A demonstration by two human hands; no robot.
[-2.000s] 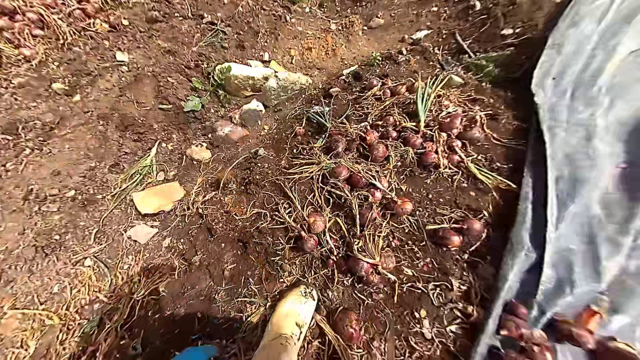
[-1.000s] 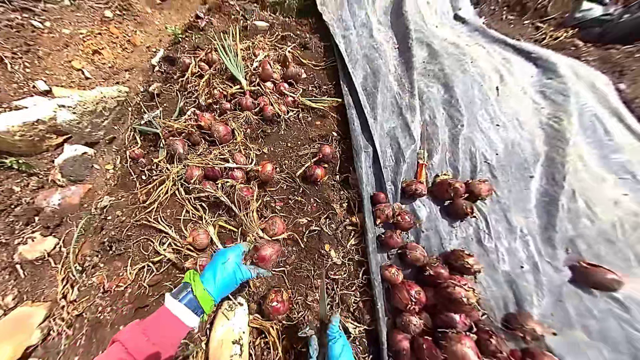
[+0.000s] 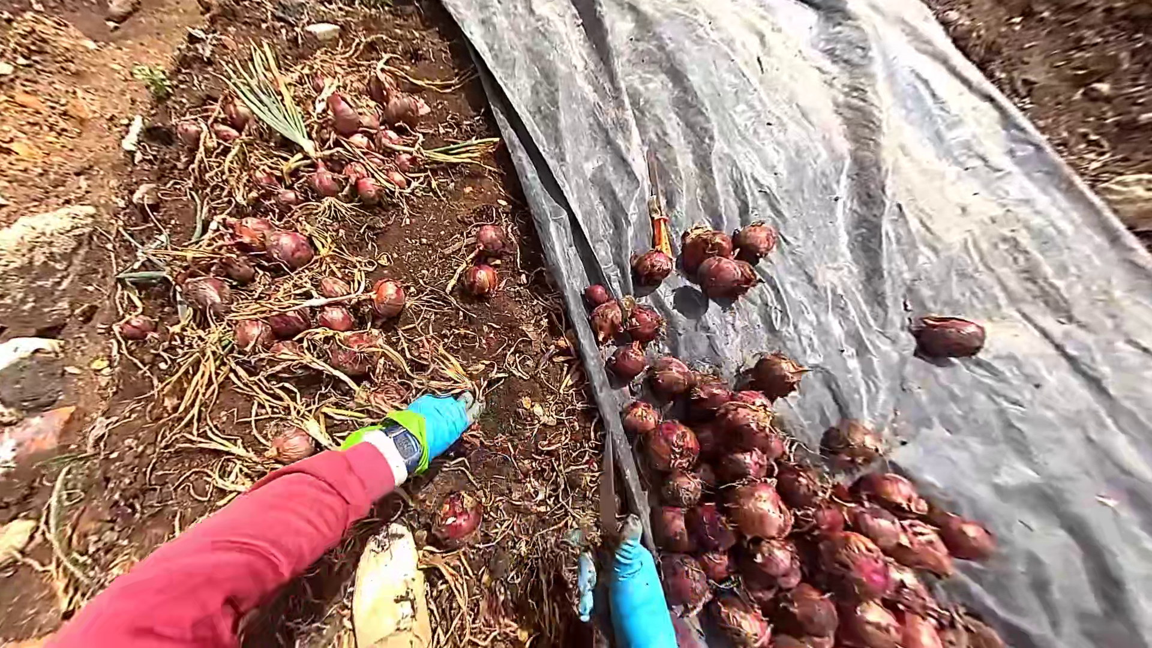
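Observation:
Red onions with dry stalks and roots [image 3: 288,249] lie over the soil at the left. My left hand [image 3: 443,423], in a blue glove with a green band and a watch at the wrist, is low over the stalks; whether its fingers hold something cannot be told. My right hand [image 3: 630,576], also blue-gloved, grips a knife whose blade [image 3: 608,481] points away along the sheet's edge; its handle is hidden. One onion [image 3: 458,517] lies on the soil between the hands. Beside my right hand, a heap of red onions [image 3: 756,510] rests on the grey plastic sheet [image 3: 810,180].
Another knife with an orange handle [image 3: 660,229] lies on the sheet near a few onions. A single onion [image 3: 949,337] sits farther right. Pale stones [image 3: 45,234] border the soil at left, and a light-coloured object [image 3: 391,589] lies at the bottom.
The view has swung right since the oldest frame, where neither hand plainly shows. Since one second ago, my left hand has left the onion it was at, and that onion no longer shows there.

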